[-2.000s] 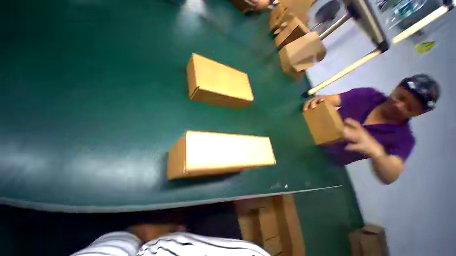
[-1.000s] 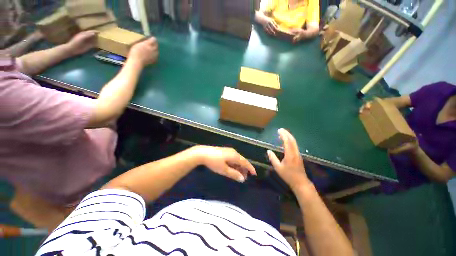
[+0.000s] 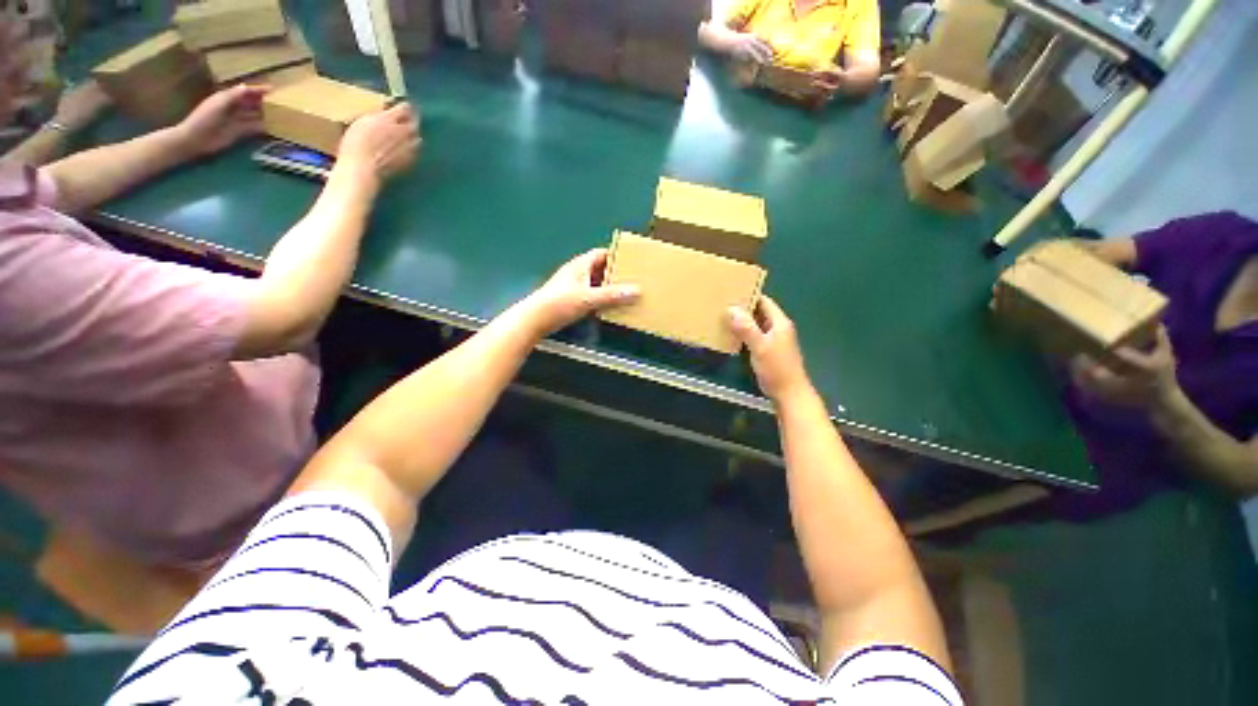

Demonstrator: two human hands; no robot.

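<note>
A brown small carton [image 3: 680,287] is held at both ends at the near edge of the green table [image 3: 511,228]. My left hand [image 3: 586,293] grips its left end, thumb on the near face. My right hand [image 3: 763,338] grips its right end, thumb on the near face. The carton's underside is hidden, so I cannot tell whether it touches the table. A second small carton [image 3: 709,210] lies right behind it, partly covered by it.
A person in pink at left holds a carton [image 3: 324,111] over a flat device; stacked cartons [image 3: 242,48] stand behind. A person in purple holds a carton [image 3: 1083,294] at right. A person in yellow sits opposite. Part-folded cartons [image 3: 952,131] stand by a pale frame.
Both my hands have moved from empty at the table edge onto the near carton's ends. The carton has tilted so its broad face shows. The right neighbour's carton has turned.
</note>
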